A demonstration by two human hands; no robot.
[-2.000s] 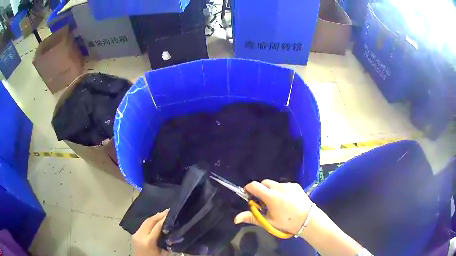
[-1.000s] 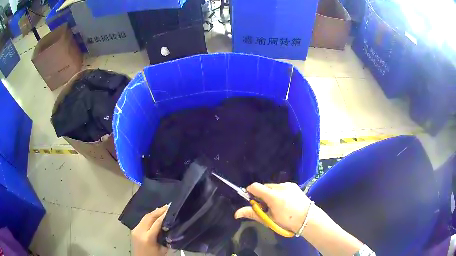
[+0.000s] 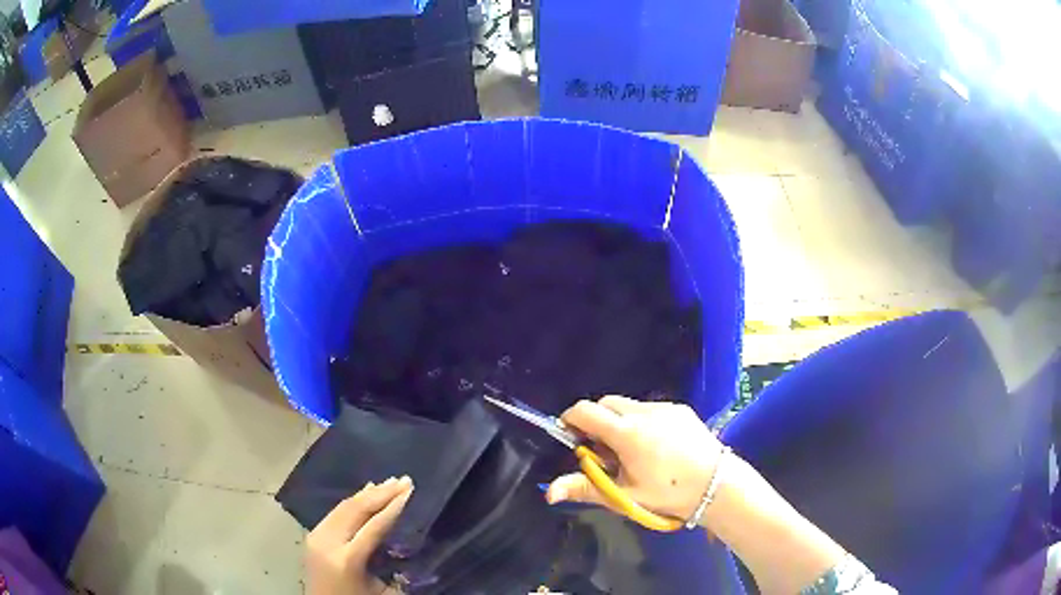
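A black sewn fabric piece (image 3: 465,488) with several layers hangs over the near rim of the blue bin (image 3: 524,169). My left hand (image 3: 358,540) grips its lower left part. My right hand (image 3: 652,459) holds scissors (image 3: 617,497) with yellow-orange handles. The silver blades point up and left, beside the top edge of the piece; they look nearly closed, and whether they touch the fabric I cannot tell. The bin holds a pile of black pieces (image 3: 524,308). The lower edge of the piece is partly cut off by the frame.
A brown carton (image 3: 221,349) full of black pieces stands left of the bin. A second blue box (image 3: 873,453) is at the right, dark inside. Blue, grey and black boxes (image 3: 634,70) stand behind. Yellow-black tape (image 3: 826,322) marks the floor.
The fabric piece has shifted and spread between my hands, its left panel now raised. My left hand's fingers have moved slightly right and up. My right hand and the scissors have moved slightly up.
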